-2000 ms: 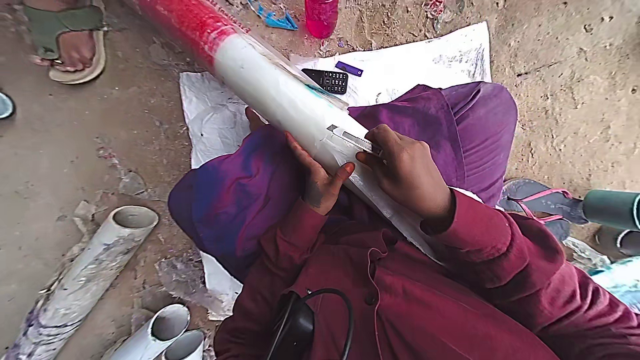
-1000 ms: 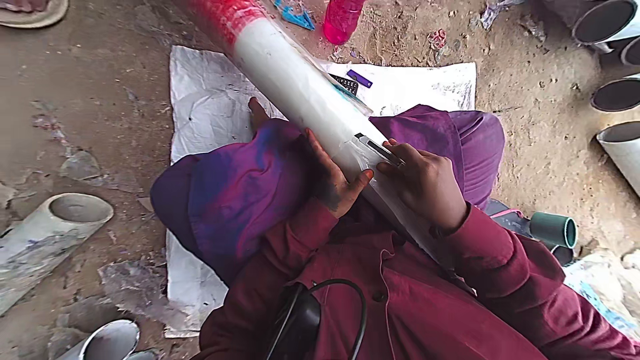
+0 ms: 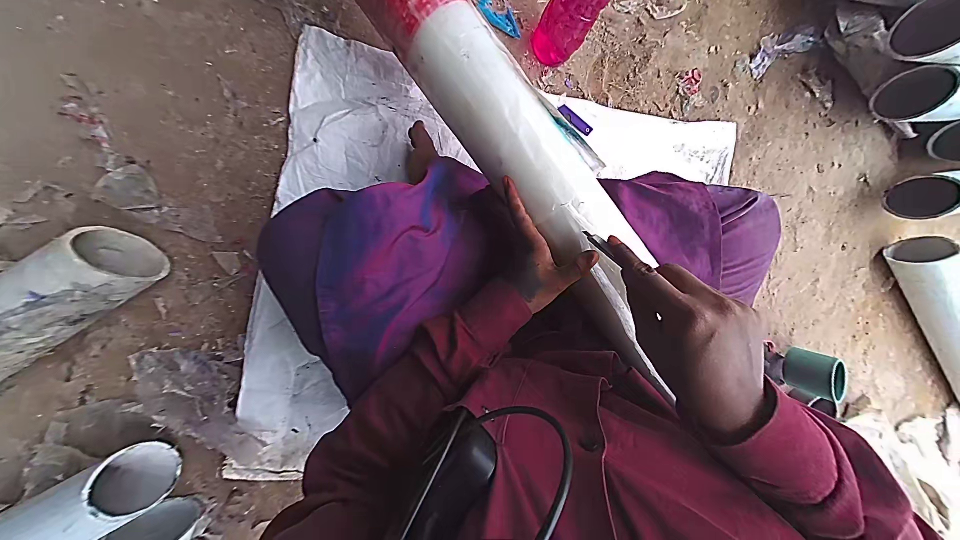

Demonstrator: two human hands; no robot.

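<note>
A long white tube (image 3: 510, 112) with a red section at its far end lies slantwise across my lap, with a thin clear film loose along its right side. My left hand (image 3: 544, 259) rests against the tube's left side, fingers spread and thumb toward the blade. In my right hand (image 3: 686, 322) is a slim knife-like blade tool (image 3: 598, 242), mostly hidden by the fingers, its tip at the tube's surface. Below that hand a raised, whitish edge of film runs along the tube.
A white sheet (image 3: 330, 112) lies under my legs, a small purple object (image 3: 575, 120) on it. Beyond stands a pink bottle (image 3: 562, 30). White pipes (image 3: 97, 270) lie at the left, others (image 3: 930, 285) at the right, near a green tube (image 3: 817, 373). Plastic scraps (image 3: 184, 390) litter the ground.
My right hand has moved down along the tube toward my body with the blade. My left hand stays against the tube. The view has shifted, showing more pipes at the right.
</note>
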